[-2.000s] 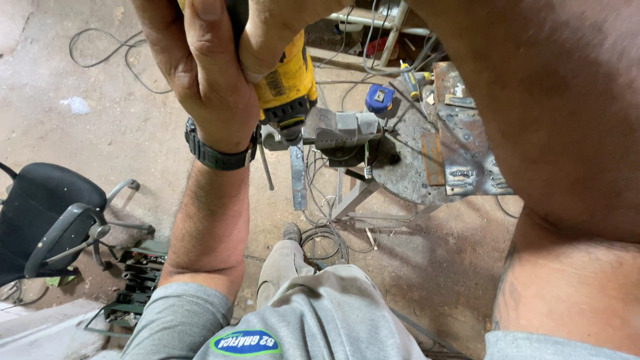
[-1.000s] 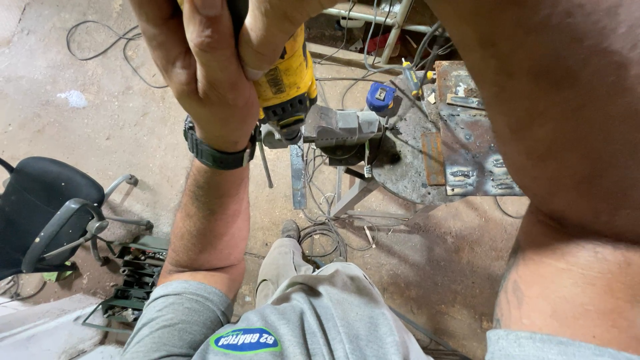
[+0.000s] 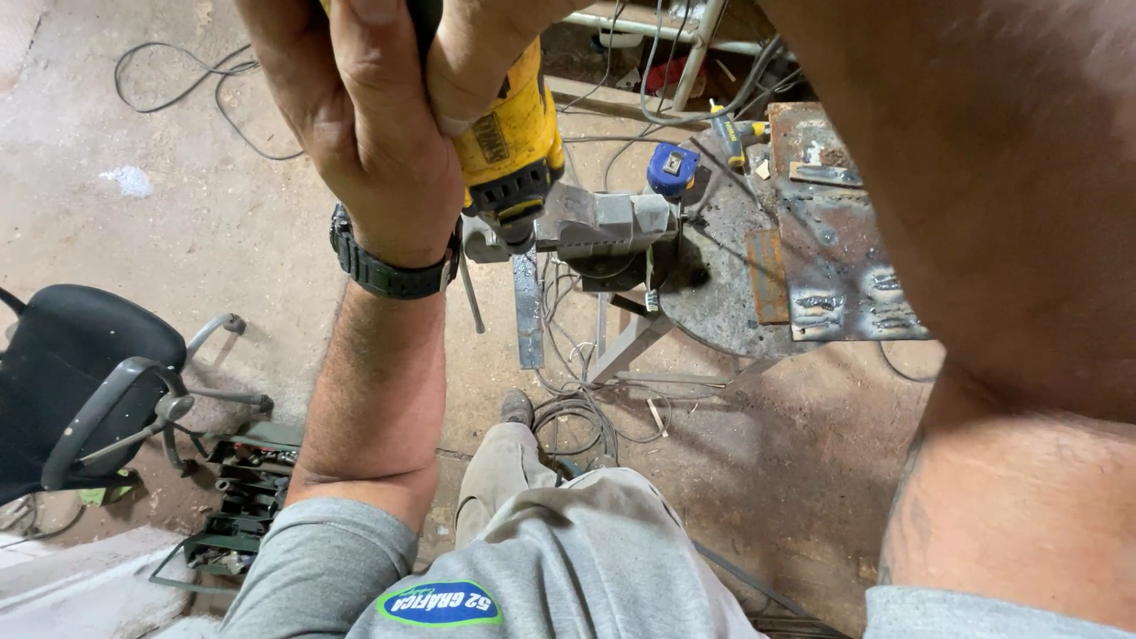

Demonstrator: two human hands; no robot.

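Observation:
My left hand (image 3: 382, 133), with a black watch at its wrist, is wrapped against a yellow and black DeWalt power drill (image 3: 510, 133). Part of my right hand (image 3: 484, 62) grips the same drill from the right; the rest lies beyond the top edge. The drill's nose (image 3: 519, 232) points down over a flat metal bar (image 3: 528, 315), at the jaws of a grey bench vise (image 3: 612, 217). Whether a bit touches the bar is hidden. The vise handle (image 3: 472, 297) hangs left of the bar.
Right of the vise, a round metal table (image 3: 723, 293) carries a blue tape measure (image 3: 673, 169), a yellow-grey hand tool (image 3: 728, 138) and a rusty plate (image 3: 812, 231) with weld beads. Coiled cables (image 3: 577, 426) lie near my foot. A black chair (image 3: 71, 355) and open toolbox (image 3: 248, 497) are at left.

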